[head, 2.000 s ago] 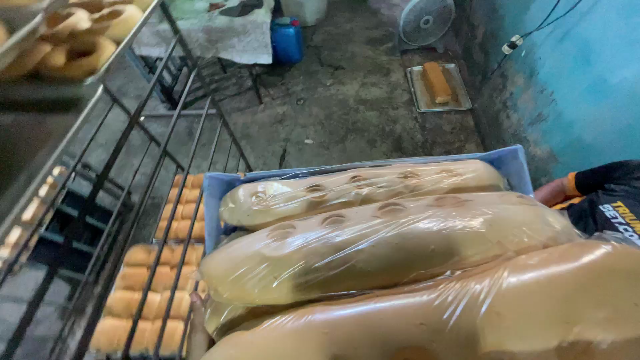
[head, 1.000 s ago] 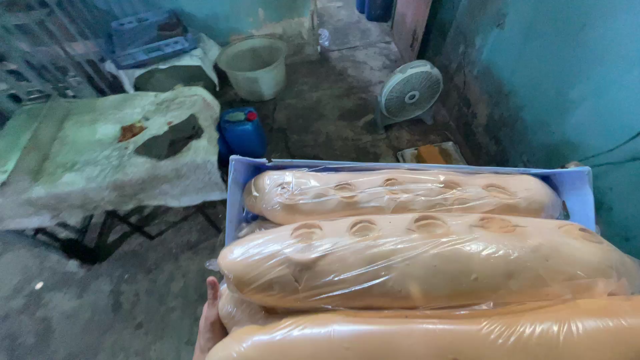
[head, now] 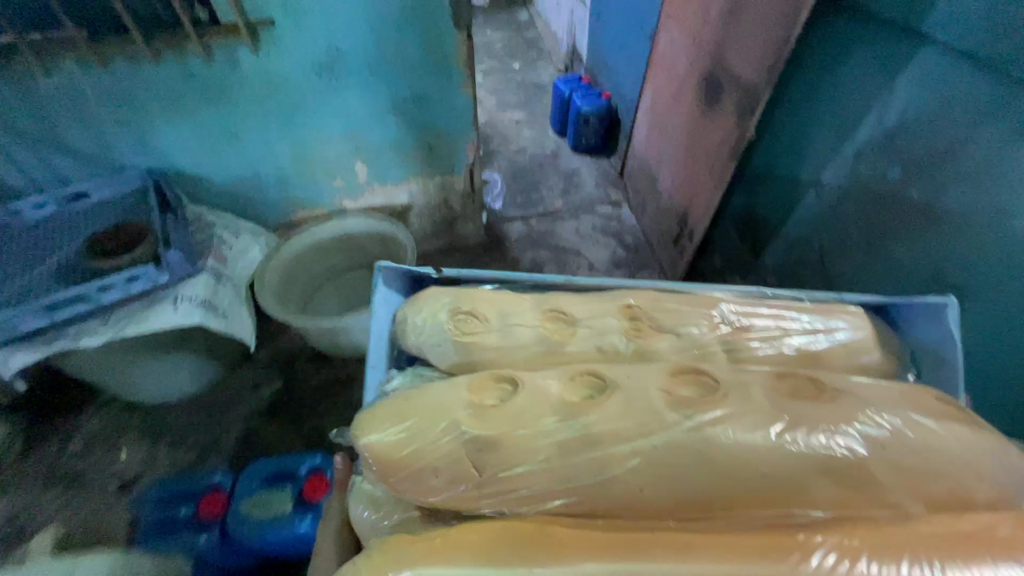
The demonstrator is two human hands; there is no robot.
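Observation:
A light blue crate [head: 664, 284] is carried in front of me, heaped with long bread loaves in clear plastic wrap. The far loaf [head: 560, 332] lies inside the crate's far wall. A middle loaf [head: 640, 432] rests nearer, with round dents along its top. The nearest loaf [head: 680, 548] is cut off by the bottom edge of the view. My left hand [head: 336, 520] is at the left side of the load, its thumb upright beside the wrapped loaves; the crate hides its other fingers. My right hand is not in view.
Ahead is a doorway with a concrete floor [head: 552, 200], a pink door [head: 712, 104] and blue jerrycans [head: 590, 120] beyond. At left stand a large pale tub [head: 336, 280], a blue plastic crate [head: 80, 248] on a sack-covered support, and blue jerrycans with red caps [head: 276, 504]. A teal wall [head: 896, 176] runs at right.
The view has moved forward with the crate, past the rack, the cloth-covered table and the fan, to face the doorway. The loaves remain in the crate.

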